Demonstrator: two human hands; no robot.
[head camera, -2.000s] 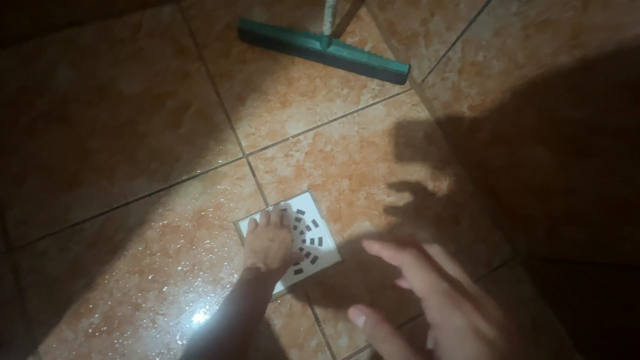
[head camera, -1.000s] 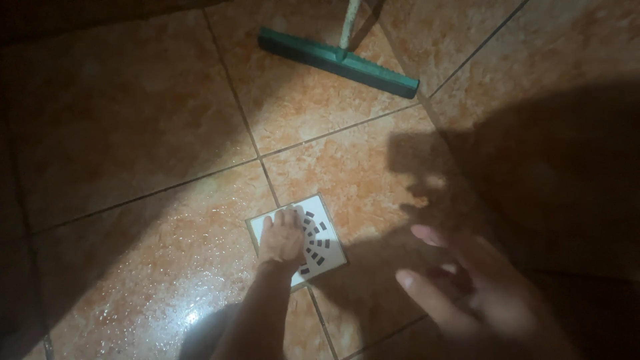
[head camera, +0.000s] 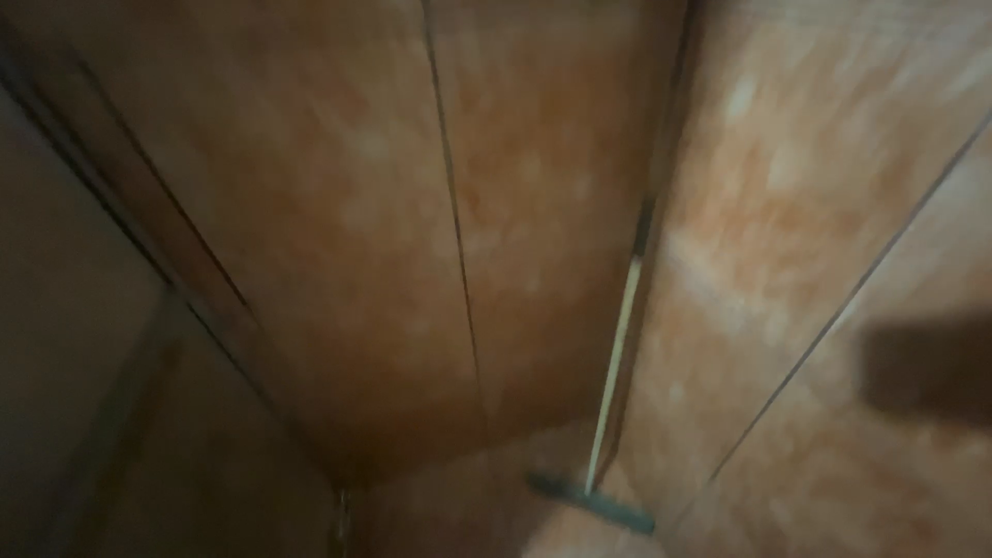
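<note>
Neither of my hands shows in the head view at this moment. A floor squeegee with a green head (head camera: 590, 502) rests on the tiled floor at the bottom, right of the middle. Its pale handle (head camera: 614, 372) rises from the head and leans into the corner between two tiled walls, with a dark grip (head camera: 643, 226) at its upper end. The picture is blurred, and the white drain cover is out of view.
Orange-brown tiled walls (head camera: 356, 232) with dark joints fill most of the view, another (head camera: 783, 232) standing on the right. A dark shadow lies at the right edge. The left side is dim and hard to make out.
The view has swung up strongly to the walls. My left hand, earlier on the white drain cover, and my right hand, earlier above the floor, have both left the view.
</note>
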